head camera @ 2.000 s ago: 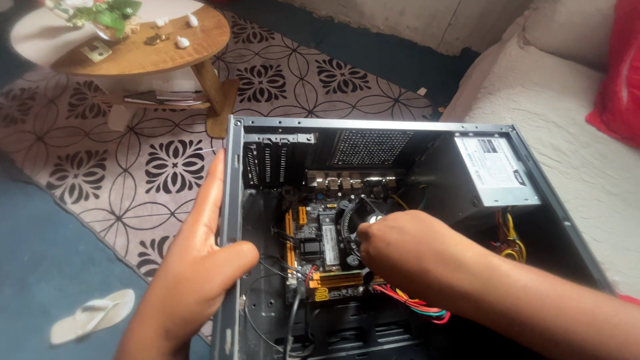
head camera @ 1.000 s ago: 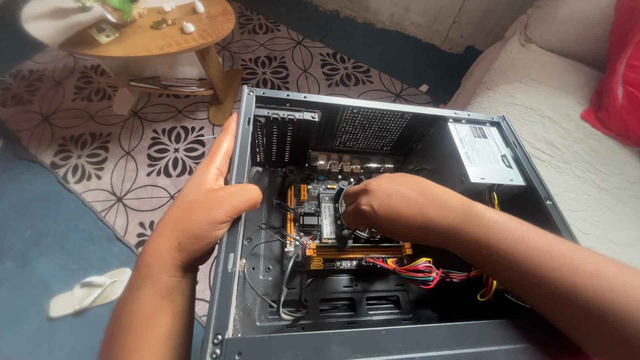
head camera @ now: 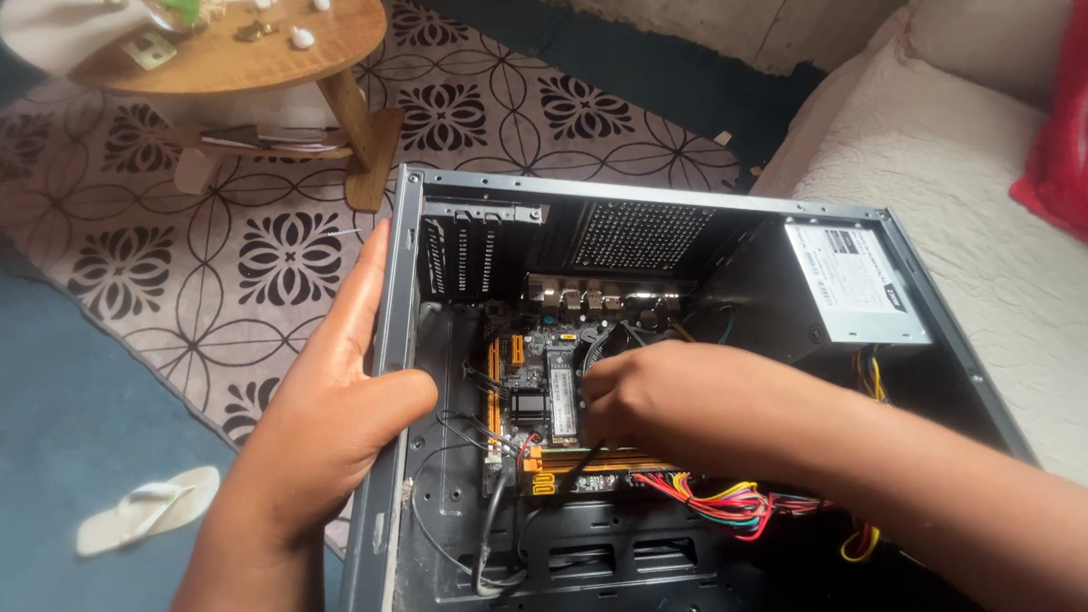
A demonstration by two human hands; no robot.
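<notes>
An uncovered black metal computer case (head camera: 387, 476) lies tilted before me. My left hand (head camera: 348, 382) grips its left edge, thumb over the rim and fingers along the outside. My right hand (head camera: 654, 399) is inside at the round CPU cooler (head camera: 599, 340), largely covering it; its fingers are bent and their tips hidden. Left of these fingers an M.2 drive (head camera: 562, 399) lies on the motherboard (head camera: 535, 340). Below runs a RAM module in an orange slot (head camera: 595, 460). Colored power wires (head camera: 722, 503) leave the board's lower edge. The power supply (head camera: 850, 280) sits at the upper right.
A round wooden table (head camera: 221, 59) with small items stands at the upper left on a patterned rug (head camera: 289, 255). A white flip-flop (head camera: 149, 510) lies on the blue floor. A couch with a pale cover (head camera: 935, 170) is at the right. Thin black cables (head camera: 484, 527) loop inside the case.
My right hand has stayed at the cooler, its fingers now lower and covering less of the cooler's upper rim than one second ago. My left hand keeps its grip on the case edge.
</notes>
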